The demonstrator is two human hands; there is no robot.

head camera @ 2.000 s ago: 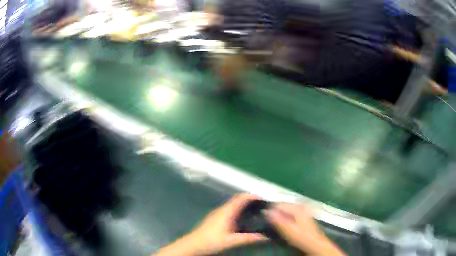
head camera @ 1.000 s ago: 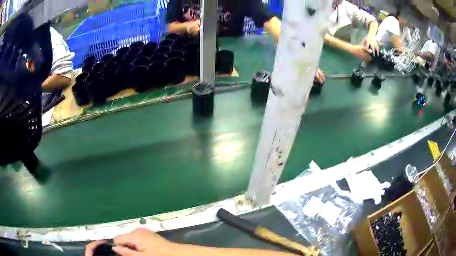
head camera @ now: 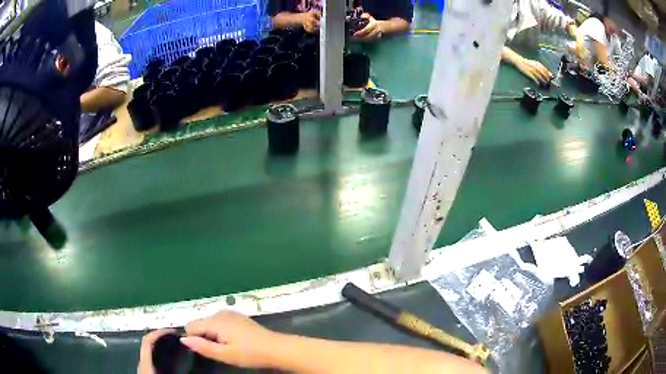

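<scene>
A black cylindrical piece point(head camera: 172, 356) is at the bottom edge, dark and partly hidden by the fingers. My right hand point(head camera: 230, 337) lies over its right side, with the forearm running to the lower right. My left hand point(head camera: 148, 352) wraps its left side and is mostly cut off by the bottom edge. Whether the piece is a shell alone or a joined unit I cannot tell.
A hammer point(head camera: 409, 321), a clear bag point(head camera: 496, 292) and a brown box of small black parts point(head camera: 562, 343) lie at right. A white post point(head camera: 445, 146) crosses the green belt point(head camera: 219, 219). Black cylinders point(head camera: 283, 130) stand there. A fan point(head camera: 36, 146) hangs left; people work opposite.
Since the blurred earliest view, the view has swung right to the post, hammer and boxes. Over the last second, the cylinders on the belt have shifted left relative to the post. Both hands remain at the piece.
</scene>
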